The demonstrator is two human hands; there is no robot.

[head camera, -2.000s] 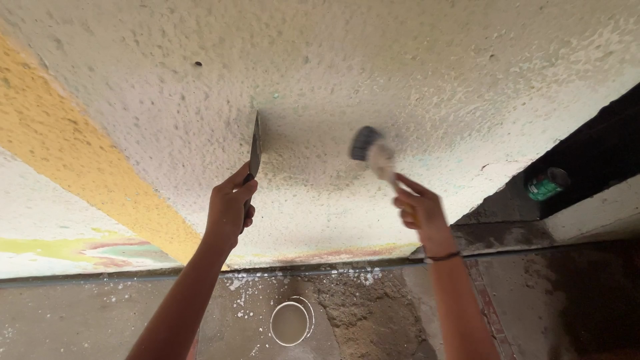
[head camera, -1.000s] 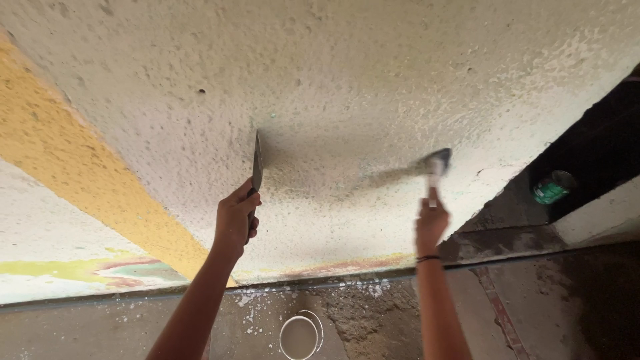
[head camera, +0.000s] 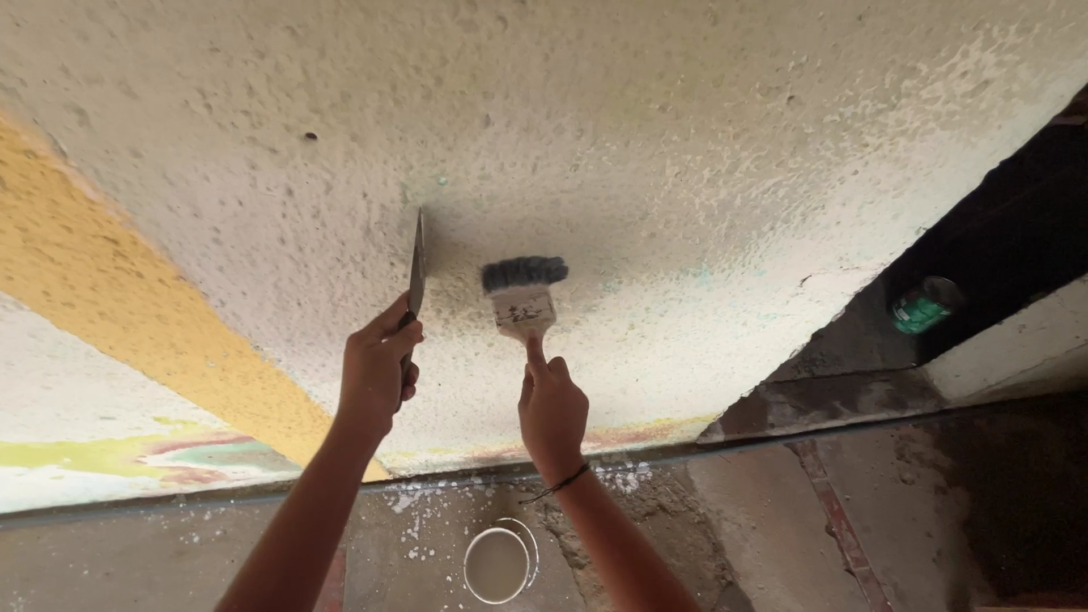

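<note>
My left hand (head camera: pixel 380 361) grips the dark handle of a putty knife (head camera: pixel 417 268), its blade pointing up and seen nearly edge-on by the rough painted wall (head camera: pixel 680 161). To the right of it, my right hand (head camera: pixel 552 412) holds a flat paintbrush (head camera: pixel 524 310) by its handle. The brush has dark bristles and a pale, paint-marked ferrule, and its bristles lie at the wall; whether they press on it I cannot tell. A dark cord circles my right wrist. Below both hands, a round bucket (head camera: pixel 496 565) with pale liquid stands on the floor.
A yellow painted band (head camera: pixel 170 297) runs down the wall at the left. The wall's broken edge (head camera: pixel 816 336) borders a dark opening at the right, where a green can (head camera: pixel 926 304) sits. White splatters and a rough broken patch mark the concrete floor (head camera: pixel 765 518).
My right hand has swung the brush right, then back left, and it is now close beside the putty knife. My left hand keeps hold of the knife in about the same place.
</note>
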